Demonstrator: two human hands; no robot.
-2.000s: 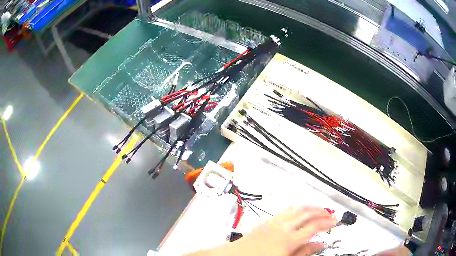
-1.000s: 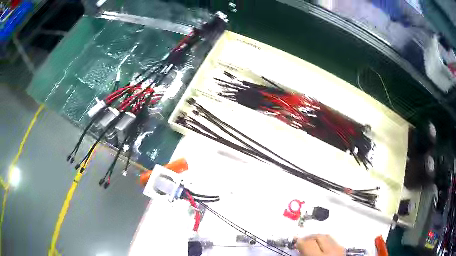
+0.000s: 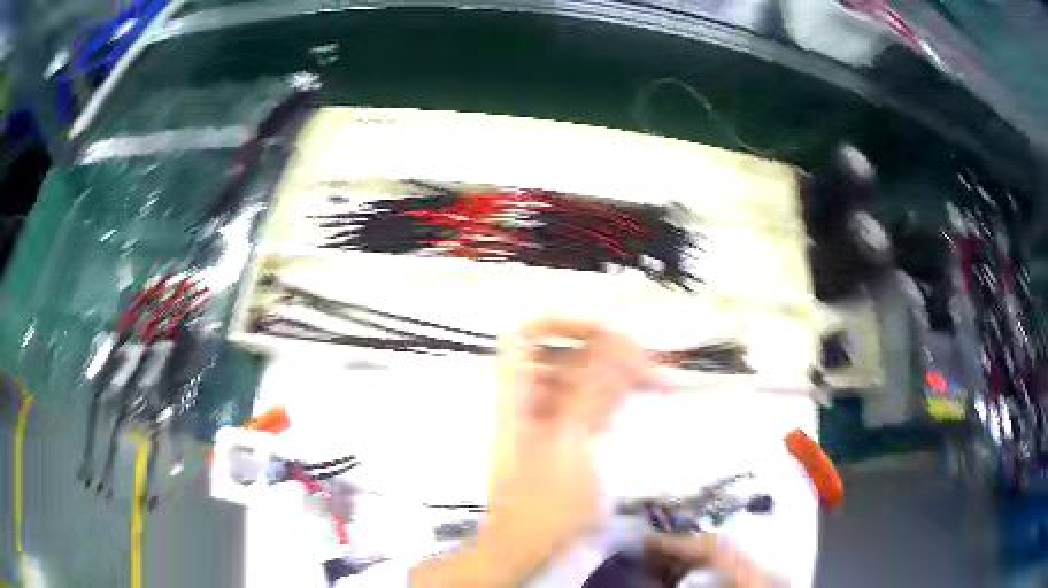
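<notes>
Black sleeved cables (image 3: 379, 331) lie in the tray's front compartment. My left hand (image 3: 563, 362) is over their middle, blurred, with its fingers bent; whether it grips them cannot be told. My right hand (image 3: 707, 563) is blurred and cut off by the bottom edge, beside leads and small connectors (image 3: 690, 505) on the white sheet (image 3: 414, 414); its hold is unclear. A white connector housing (image 3: 241, 465) with short red and black leads (image 3: 322, 473) lies at the sheet's left edge.
The cream tray (image 3: 552, 132) holds a dense bunch of red and black leads (image 3: 517, 227) in its middle compartment. Part-made harnesses (image 3: 161, 322) lie at left. Orange clamps (image 3: 816, 469) sit at both sheet edges. A grey bench device (image 3: 902, 345) stands at right.
The view has turned, so the tray now lies nearly level. My left hand has come over the front-compartment cables. The red ring-shaped piece no longer shows.
</notes>
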